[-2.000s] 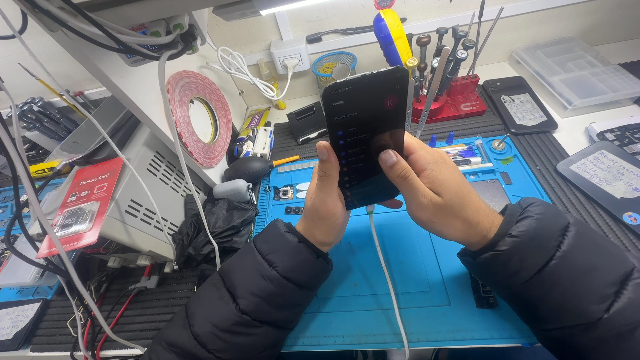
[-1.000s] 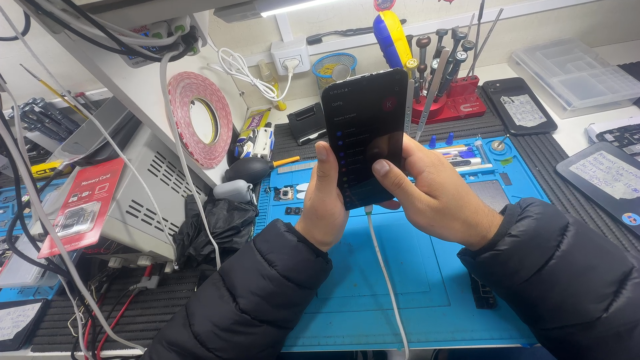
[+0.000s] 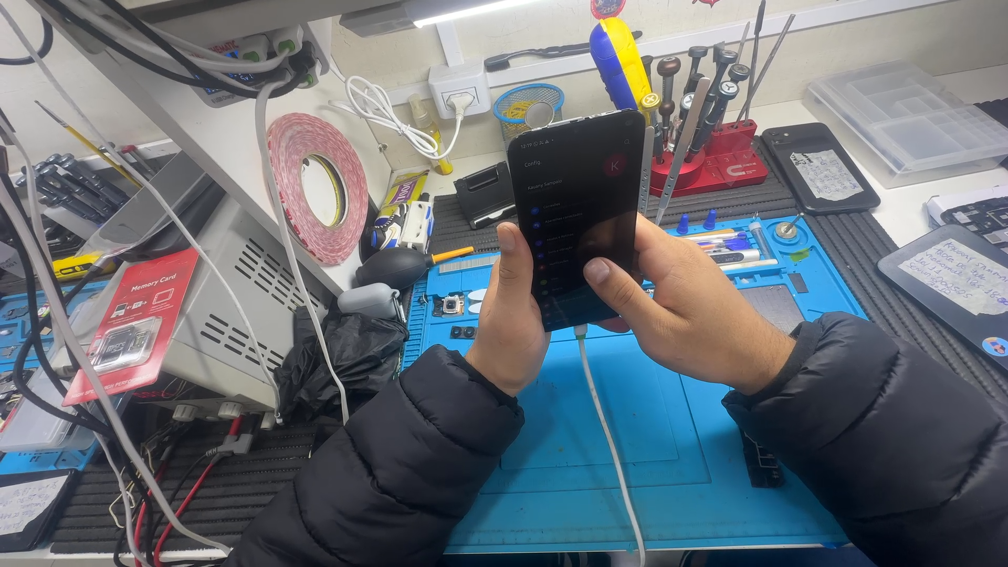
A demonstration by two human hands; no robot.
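Note:
A smartphone (image 3: 579, 213) with a dim, dark menu on its screen is held upright, tilted a little, over a blue silicone repair mat (image 3: 583, 496). My left hand (image 3: 512, 315) grips its left edge, the thumb along the side. On the right edge is my right hand (image 3: 693, 299), its thumb over the lower part of the screen; its other fingers are mostly hidden behind the phone. A white charging cable (image 3: 602, 425) runs from the phone's bottom end down across the mat.
A red screwdriver stand (image 3: 728, 157), a phone with a paper note (image 3: 819, 167) and a clear compartment box (image 3: 906, 118) stand behind at right. At left are a tape roll (image 3: 319, 189), a grey bench power supply (image 3: 228, 315), a black air blower (image 3: 394, 268) and hanging cables.

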